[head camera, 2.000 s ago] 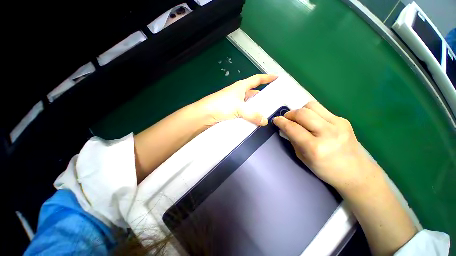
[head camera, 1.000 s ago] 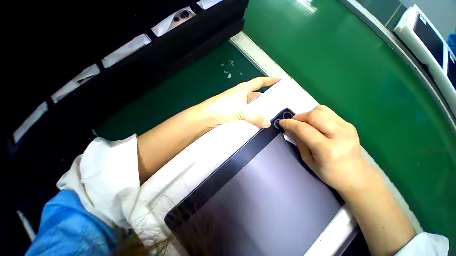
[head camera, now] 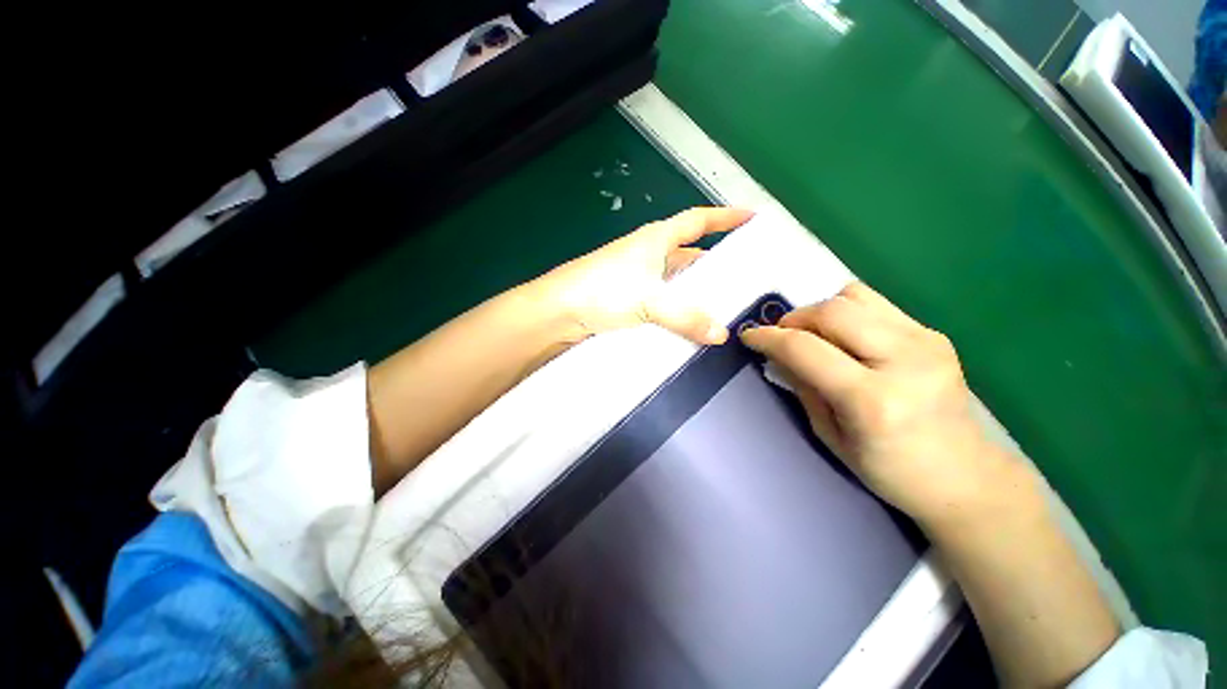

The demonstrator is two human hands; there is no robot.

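Note:
A tablet (head camera: 700,538) lies back side up in a white foam tray (head camera: 451,471), its lower end cut off by the frame edge. Two rear camera lenses (head camera: 770,311) sit at its far corner. My right hand (head camera: 881,390) has its fingertips at the lenses, with a small piece of white wiping cloth (head camera: 776,374) showing under the fingers. My left hand (head camera: 639,283) rests on the tray's far left edge, thumb by the tablet corner beside the lenses, fingers spread over the tray rim.
A black rack (head camera: 175,121) with white slots stands at the left. A green conveyor belt (head camera: 928,175) with a pale rail runs behind and to the right. Another white tray (head camera: 1103,81) with a dark tablet lies beyond it. A blue sleeve (head camera: 1215,61) shows at the top right.
My right fingertips have shifted slightly over the lenses. My left hand has stayed in place. More of the blue sleeve shows at the top right.

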